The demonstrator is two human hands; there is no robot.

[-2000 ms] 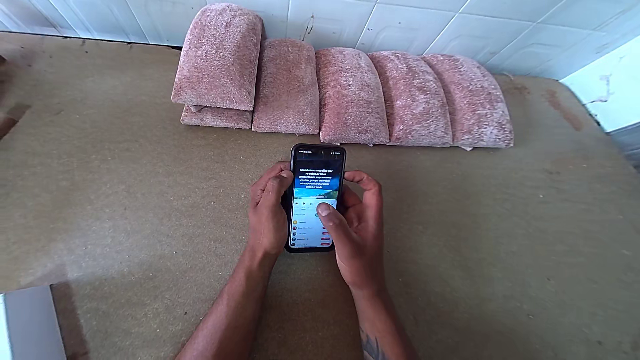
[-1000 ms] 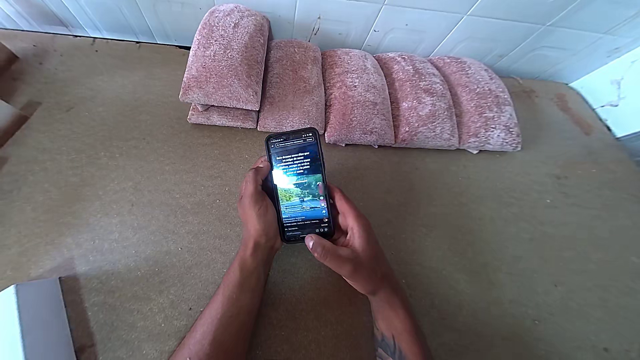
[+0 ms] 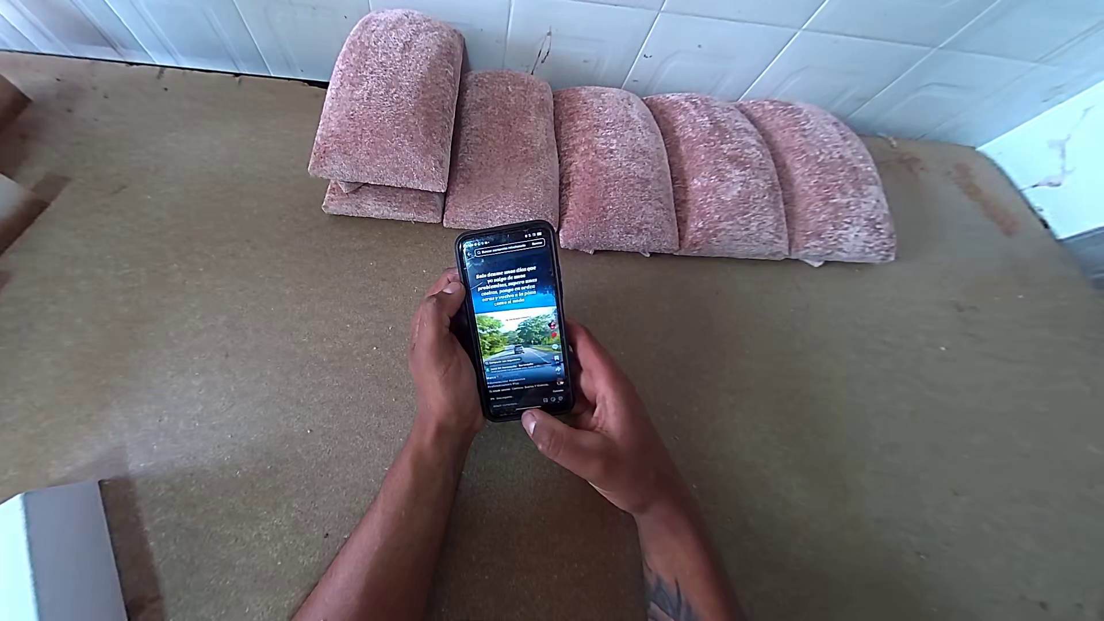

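Observation:
A smartphone in a black case (image 3: pixel 517 323) is held upright over the brown board surface, its lit screen showing a road with trees below some writing. My left hand (image 3: pixel 444 362) grips its left edge, thumb near the upper left side. At the lower right, my right hand (image 3: pixel 604 423) supports the phone from the right side, with the thumb by its bottom edge; its fingers are partly hidden behind the phone. Beyond the phone lies a row of several pink plush-covered padded pieces (image 3: pixel 612 172), and at its left end one such piece (image 3: pixel 388 103) rests on top of another.
A white tiled wall (image 3: pixel 578 39) runs along the back of the brown board tabletop (image 3: pixel 828 431). At the lower left is a white and grey box-like object (image 3: pixel 73 552). Part of another object (image 3: pixel 13 207) shows at the left edge.
The phone's screen has gone from a list over the picture to the full road picture. My right thumb has moved from the screen down to the phone's bottom edge.

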